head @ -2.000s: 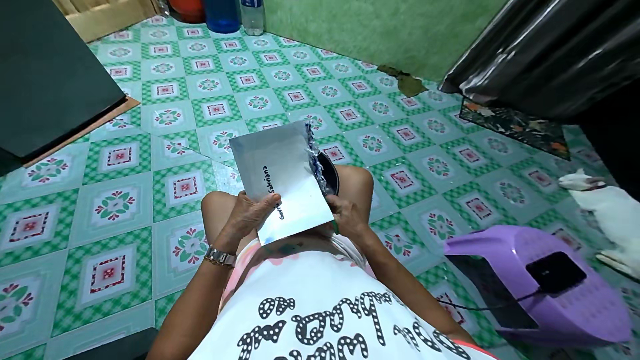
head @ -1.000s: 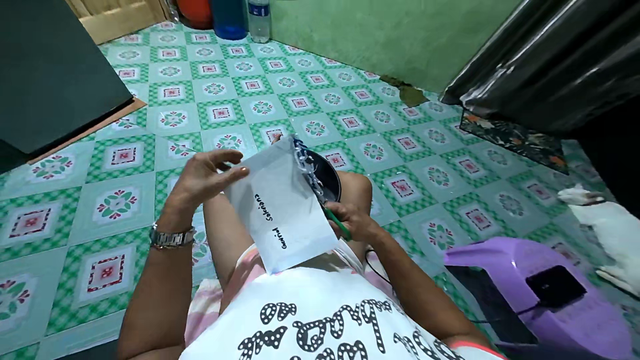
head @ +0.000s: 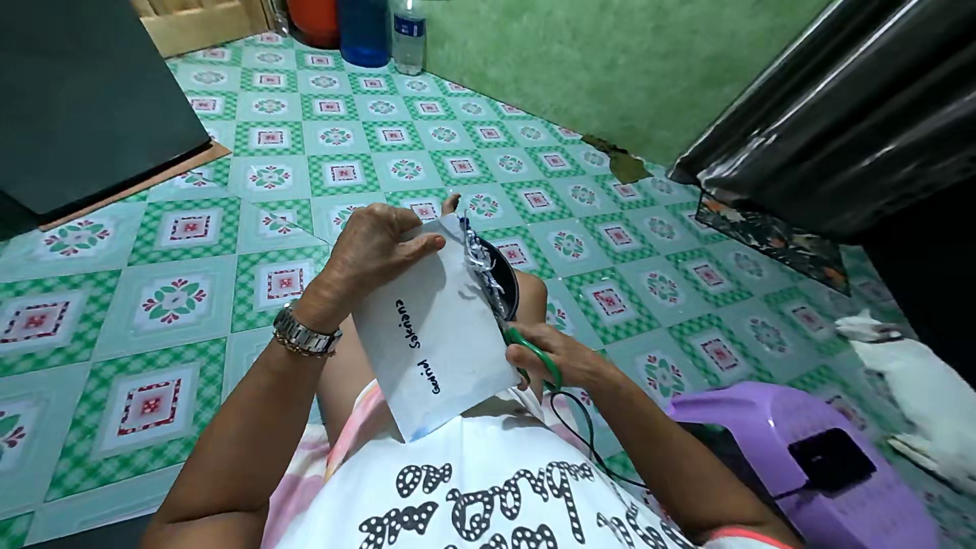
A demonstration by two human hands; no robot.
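Note:
My left hand (head: 377, 248), with a metal watch at the wrist, grips the upper left part of a white paper sheet (head: 438, 335) that bears handwriting. My right hand (head: 553, 354) holds green-handled scissors (head: 540, 357) at the sheet's lower right edge; their blades are mostly hidden. Crumpled shiny strips (head: 482, 263) run along the sheet's right edge. Behind them, over my lap, a dark round container (head: 503, 282) shows in part; whether it is a bowl or a pan I cannot tell.
On the right stands a purple plastic stool (head: 801, 427) with a black phone (head: 833, 460) on it and a cable attached. A white cat (head: 915, 389) lies beyond it. Bottles (head: 409, 38) stand by the green wall; a dark cabinet (head: 99, 107) is at the left.
The green-handled scissors show more plainly in my right hand. My left hand, off the sheet's face and raised one second ago, now grips the sheet's upper left part.

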